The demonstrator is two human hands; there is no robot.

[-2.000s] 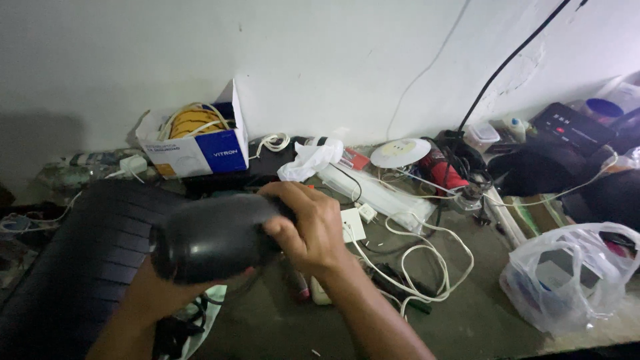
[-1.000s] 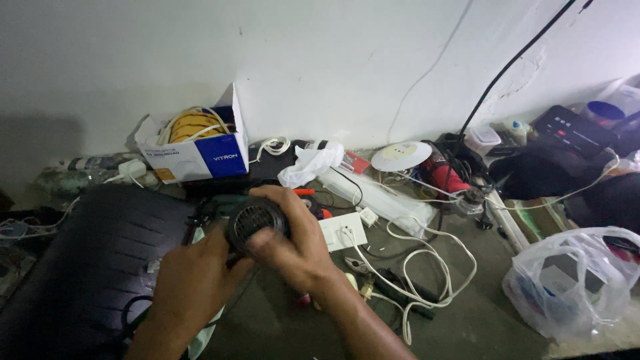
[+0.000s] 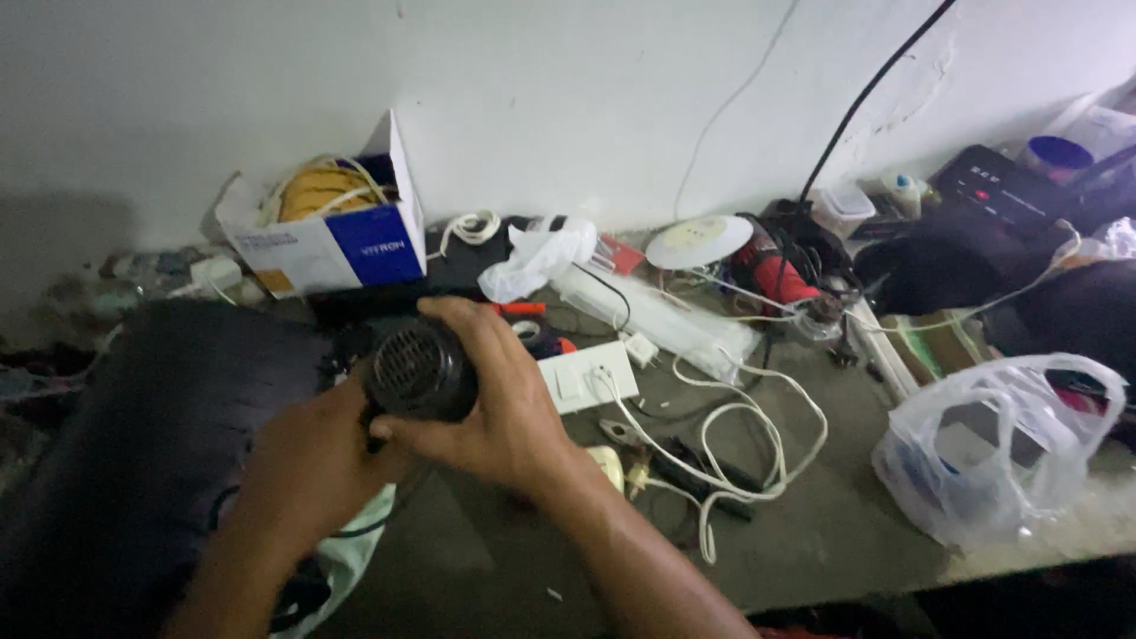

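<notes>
Both of my hands hold a black cylindrical object [image 3: 419,368] with a round grille at its end, which faces up toward me. My right hand [image 3: 501,408] wraps its right side, with the thumb across the lower front. My left hand [image 3: 328,461] grips it lower down on the left; those fingers are partly hidden. Just right of my hands lie a white socket panel [image 3: 587,377] with a white cable [image 3: 781,479] and pliers [image 3: 626,432]. A dark ribbed item [image 3: 151,444] is to the left.
Against the wall stands an open cardboard box [image 3: 373,244] holding yellow material and cable. A long clear plastic package [image 3: 657,319], a white round plate [image 3: 699,242] and a red power tool [image 3: 781,275] lie behind. A tied plastic bag [image 3: 994,453] sits at right, near the surface's edge.
The black cylindrical object has turned from lying sideways, two seconds ago, to showing its grille end. My left hand has moved from beneath it to its left side.
</notes>
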